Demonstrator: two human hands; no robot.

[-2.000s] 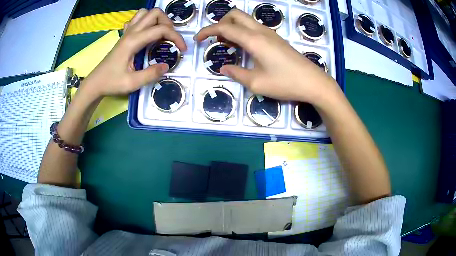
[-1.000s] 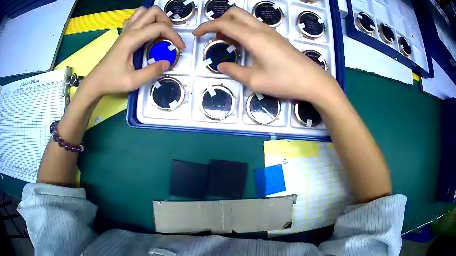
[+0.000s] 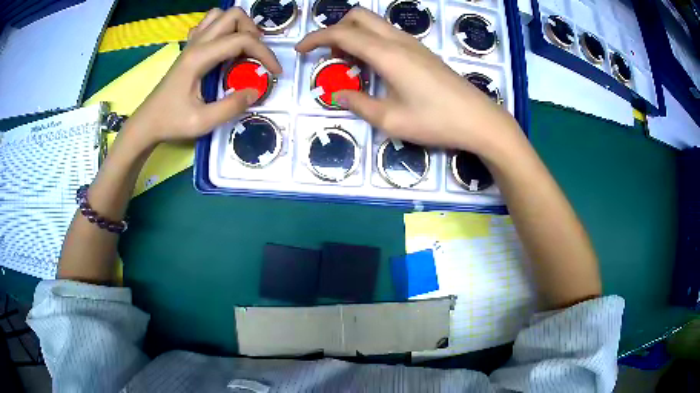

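A round smartwatch unit with a red screen point(image 3: 247, 80) lies in a left pocket of the white blister tray point(image 3: 295, 184). A second unit with a red screen point(image 3: 335, 82) lies in the pocket to its right. My left hand point(image 3: 188, 88) has its thumb on the lower edge of the left unit and its fingers curled at the upper side. My right hand point(image 3: 407, 88) has its thumb on the lower part of the second unit, which shows a small green spot, and its fingers above. Other units with dark screens lie in surrounding pockets; my right hand hides some.
A second tray box point(image 3: 652, 111) stands at the upper right. A clipboard form point(image 3: 50, 192) and yellow paper point(image 3: 153, 165) lie left. Two black squares point(image 3: 349, 271), a blue square point(image 3: 420, 274), a record sheet point(image 3: 491, 284) and a grey-beige strip point(image 3: 341, 328) lie nearer me.
Both screens between my fingers were dark with small text two seconds ago. The left one then turned blue, and now both are red. My hands have stayed in place.
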